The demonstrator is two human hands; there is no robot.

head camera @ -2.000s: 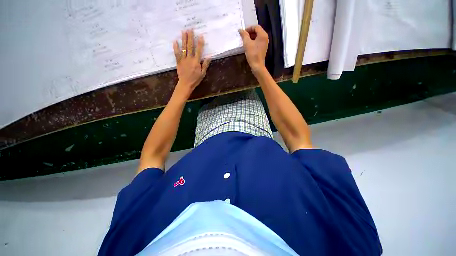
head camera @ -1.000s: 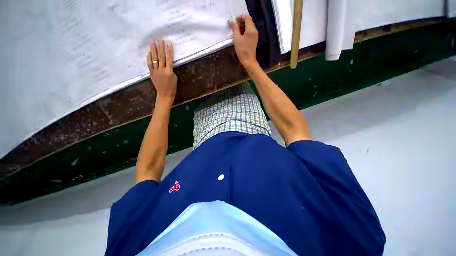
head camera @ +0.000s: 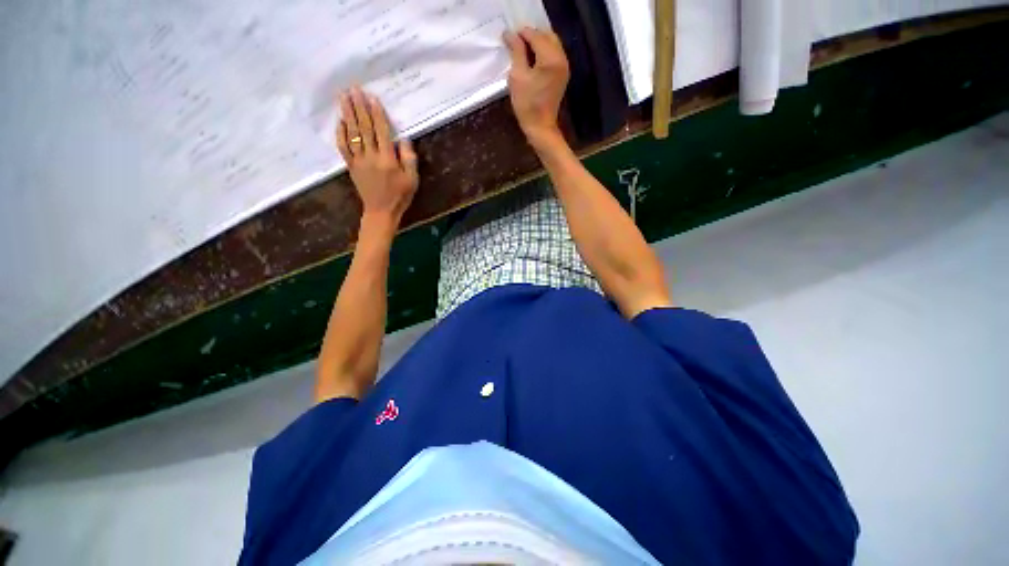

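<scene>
A large white sheet (head camera: 243, 88) with faint printed marks covers the table left of centre, wrinkled between my hands. My left hand (head camera: 377, 153), with a ring, lies flat on its near edge, fingers slightly apart, holding nothing. My right hand (head camera: 538, 75) pinches the sheet's right end corner between thumb and fingers. What lies under the fingertips is hidden.
The worn brown table edge (head camera: 465, 160) runs across, with a green area (head camera: 708, 155) below it. Dark folded material (head camera: 589, 66) lies right of my right hand. Beyond it are a yellow-brown stick (head camera: 663, 66), a white roll (head camera: 760, 55) and more white sheets.
Both hands and the sheet sit further left and higher in view than at first. My left hand has shifted left along the sheet's edge, and wrinkles have appeared between the hands.
</scene>
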